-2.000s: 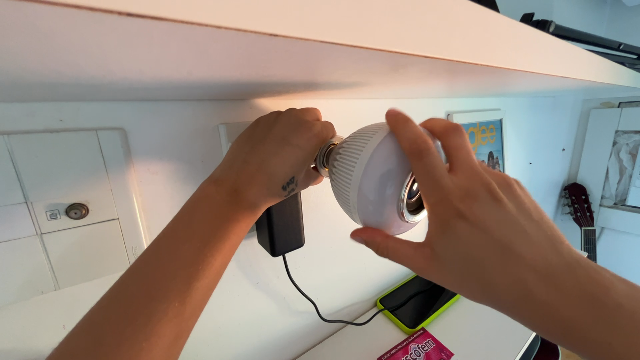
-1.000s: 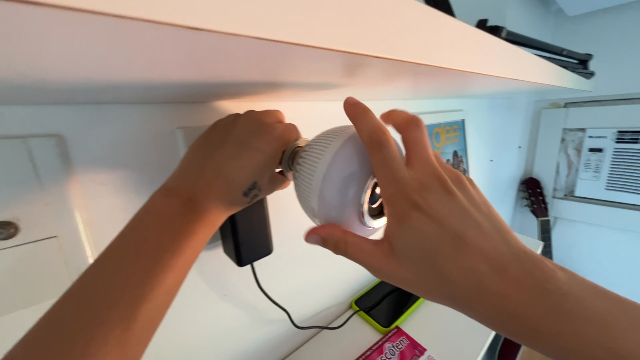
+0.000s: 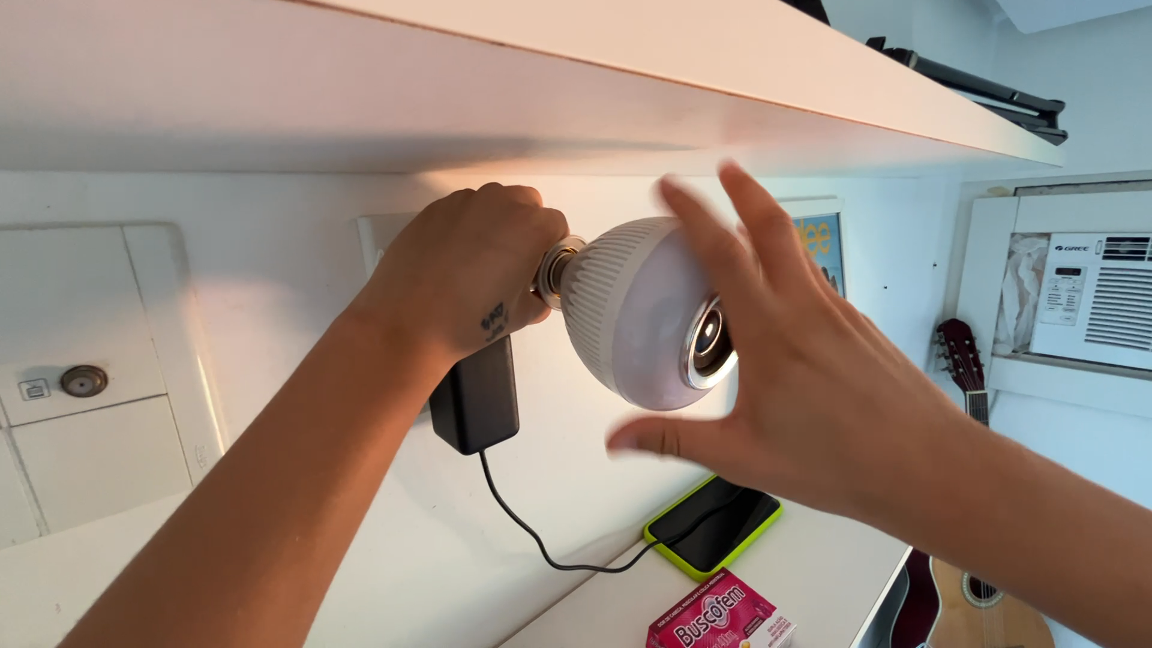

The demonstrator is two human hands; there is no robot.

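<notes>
My left hand (image 3: 468,270) is closed around the lamp socket (image 3: 551,270), most of which it hides, beside the wall. Screwed into or seated at that socket is a white light bulb with a ribbed collar and a built-in speaker (image 3: 630,310), tilted with its round face to the right. Around the bulb's right side is my right hand (image 3: 792,360), its fingers spread and slightly blurred; whether a fingertip touches the bulb I cannot tell. Below my left hand, a black power adapter (image 3: 475,396) hangs at the wall with its cable running down.
A white shelf (image 3: 576,81) runs overhead, close above both hands. Below, a smartphone in a lime-green case (image 3: 715,526) and a pink medicine box (image 3: 720,612) lie on a white surface (image 3: 819,549). An acoustic guitar (image 3: 990,603), an air conditioner (image 3: 1093,292) and wall plates (image 3: 85,381) are farther off.
My right hand's fingers have opened wider and come away from the bulb's face since two seconds ago. My left hand stays at the socket. The view has shifted somewhat to the right.
</notes>
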